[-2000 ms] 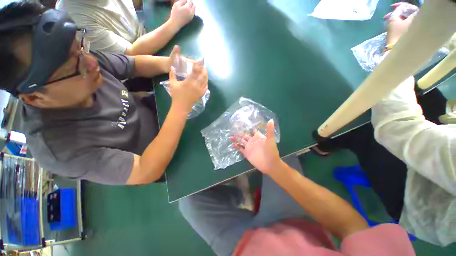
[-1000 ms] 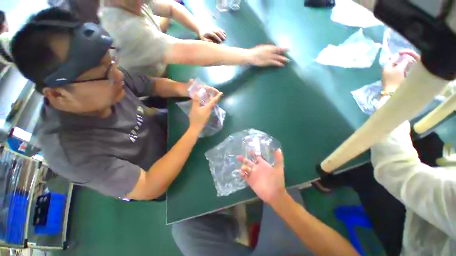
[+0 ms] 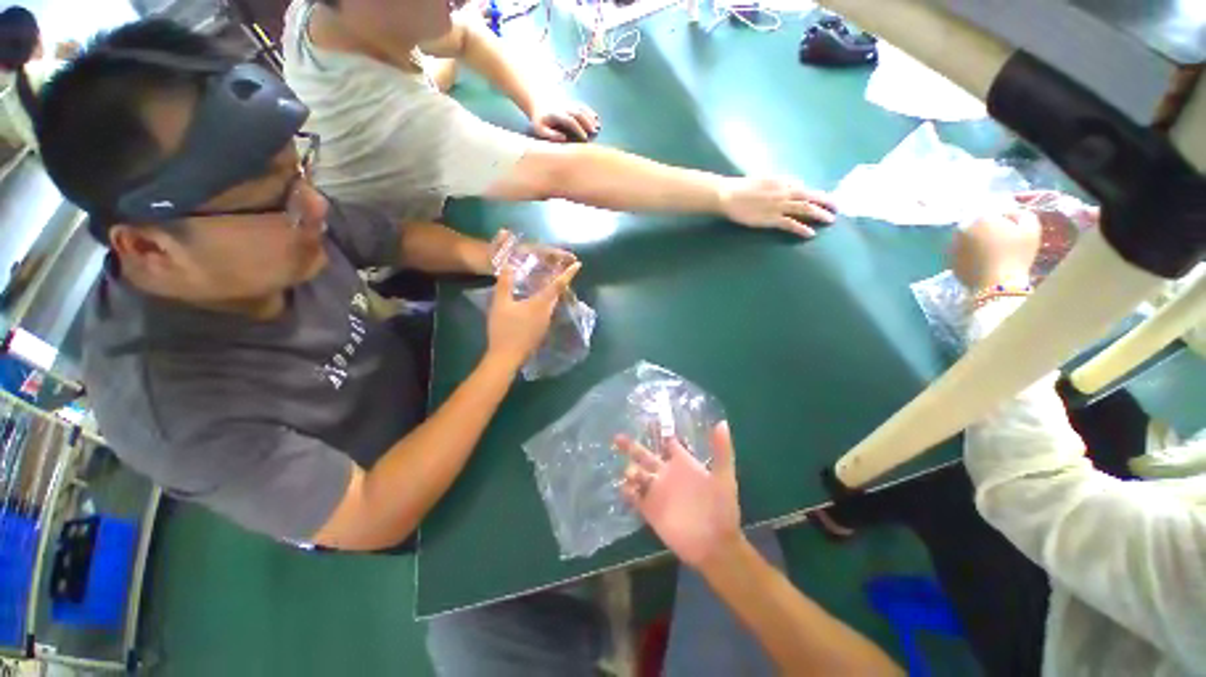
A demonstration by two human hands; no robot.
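A clear plastic bag lies flat and crinkled on the green table near its front edge. A bulging part with bright glints shows at its upper right; whether something is inside cannot be told. My right hand is palm up over the bag's right side, fingers apart and slightly curled, with nothing gripped. Whether its fingertips touch the film is unclear. My left hand is not in view.
A seated person at left holds a clear bagged item. Another person's hand rests on the table. At right, a person handles bags behind a cream pipe upright. White cables and a black bundle lie at the far end.
The view has shifted, showing more of the table's far end. A neighbour's arm now reaches across the table. My right hand stays palm up over the bag.
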